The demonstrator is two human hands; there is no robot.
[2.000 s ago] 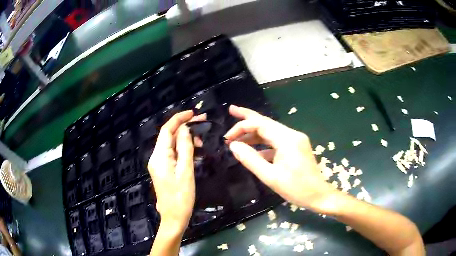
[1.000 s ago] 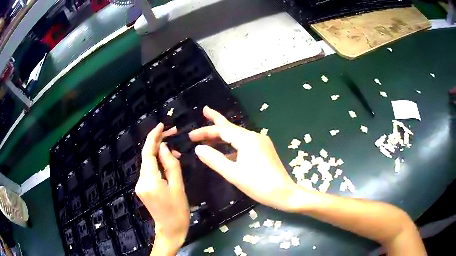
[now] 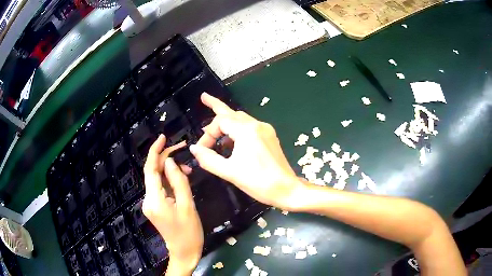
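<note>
My left hand holds a small dark part between thumb and fingers above the tray; its outline blends into the black behind it. My right hand is at the part's right side, thumb and index tips close together, the other fingers raised. Whether they grip anything is too dark to tell. The glossy black blister tray lies under both hands, with rows of pockets holding black housings. A cream paper bit lies on the tray.
On the green bench lie many cream paper bits, dark tweezers, a white sheet and a heap of white strips. A white board and tan wooden board are behind. A pale round grille is far left.
The view has shifted, so tray and bench items appear further left and higher. My right fingertips have come closer to my left fingers and the dark part.
</note>
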